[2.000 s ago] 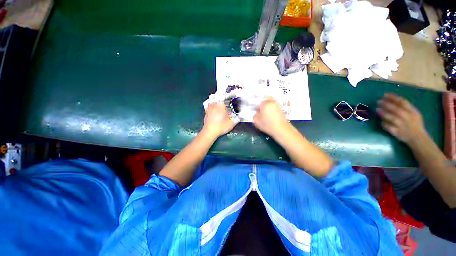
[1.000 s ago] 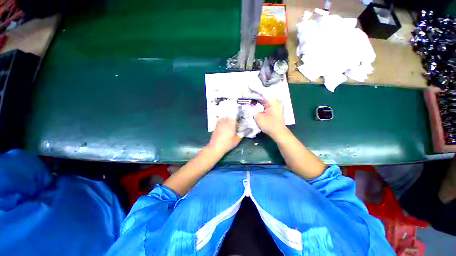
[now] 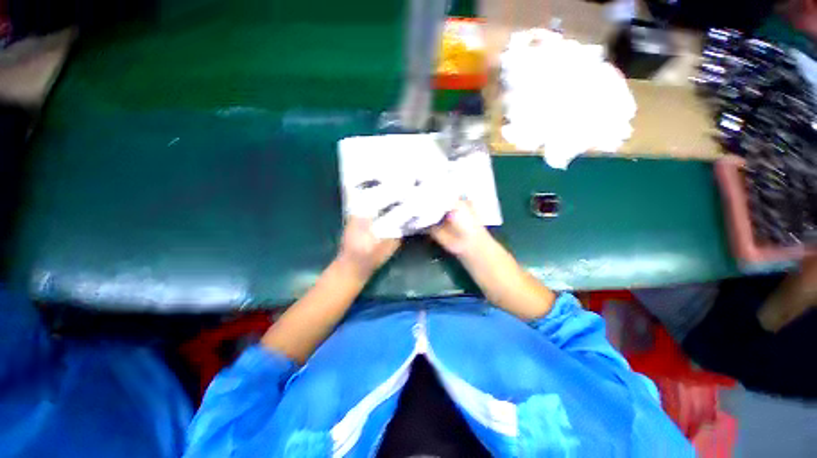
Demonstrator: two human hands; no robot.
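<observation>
My left hand (image 3: 365,245) and my right hand (image 3: 460,227) hold a white wiping cloth (image 3: 408,201) with dark smudges between them, over the lower part of the white work sheet (image 3: 486,192). The frame is blurred, and no watch unit shows in my hands; one may be hidden by the cloth. A smartwatch unit (image 3: 546,205), small and dark with a silvery rim, lies on the green surface to the right of the sheet. The solvent bottle (image 3: 463,136) stands at the sheet's upper right corner, blurred.
A metal post (image 3: 421,67) rises behind the sheet, beside an orange-yellow box (image 3: 460,55). A white wipe pile (image 3: 564,94) lies on cardboard (image 3: 672,121), near a black box (image 3: 641,49). A red-pink tray (image 3: 736,210) and dark shiny parts (image 3: 775,152) are at right. People sit on both sides.
The view has shifted, so things appear further left. The cloth is now spread between my hands. Another person's hand has left the watch unit at right, where two units showed earlier and one shows now.
</observation>
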